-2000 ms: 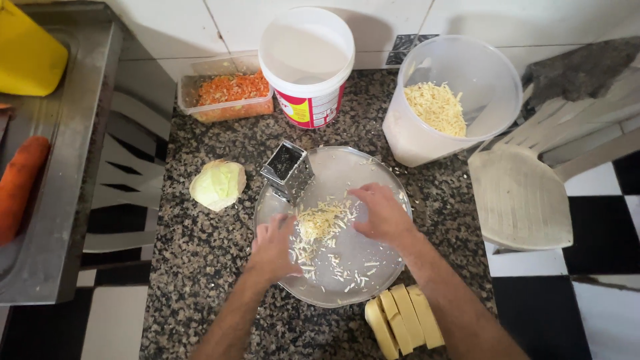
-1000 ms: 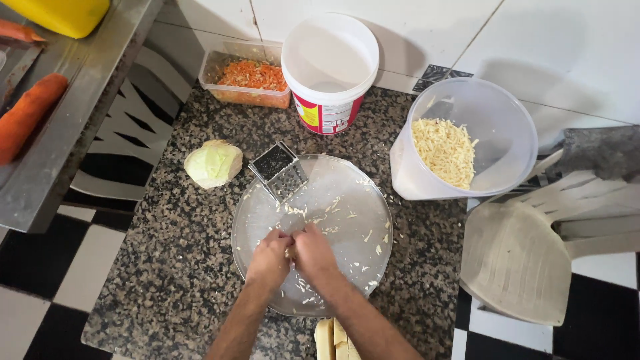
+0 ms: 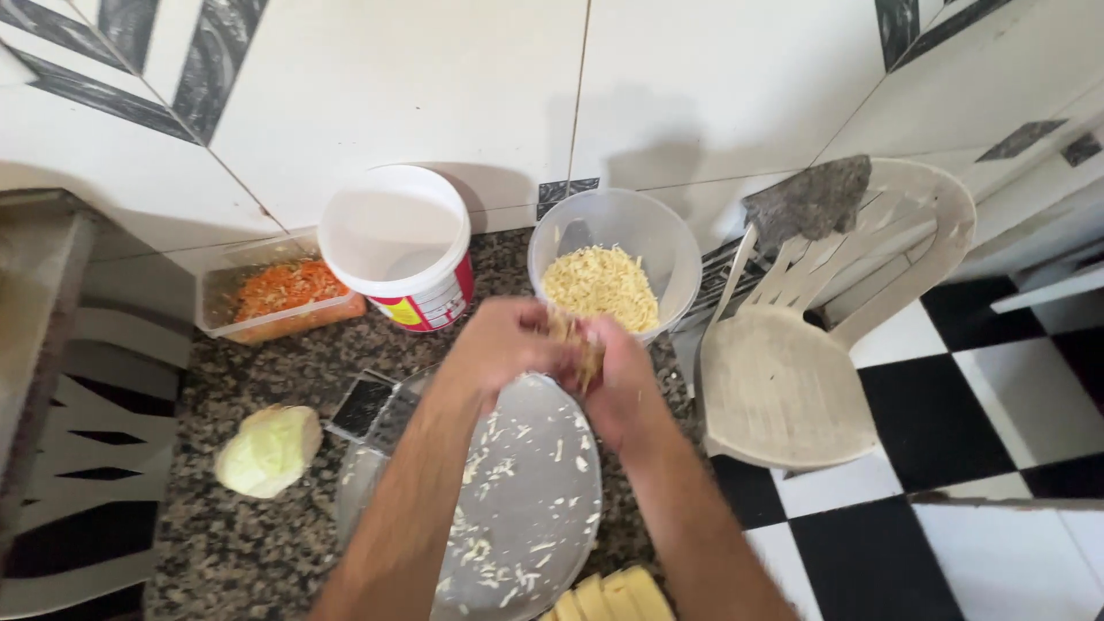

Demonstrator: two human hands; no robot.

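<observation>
My left hand (image 3: 504,345) and my right hand (image 3: 617,375) are cupped together around grated cheese (image 3: 573,345), at the near rim of a clear plastic container (image 3: 681,259). More grated cheese (image 3: 599,285) lies inside that container. Below my hands is a round metal tray (image 3: 552,466) with scattered shreds on it. A metal box grater (image 3: 371,410) rests at the tray's upper left, partly behind my left forearm. Thick pieces of cheese (image 3: 612,599) lie at the bottom edge of the view, between my forearms.
A white plastic bucket (image 3: 397,224) stands behind the tray, beside a rectangular tub (image 3: 285,302) of grated carrot. A piece of cabbage (image 3: 269,453) lies left of the grater on the granite counter (image 3: 233,552). At right stands a plastic chair (image 3: 785,388) with a grey cloth (image 3: 811,203) on its back.
Both hands have moved from low over the tray up to the clear container, with grated cheese between them. The pile of shreds seen earlier on the tray is gone. The view has shifted.
</observation>
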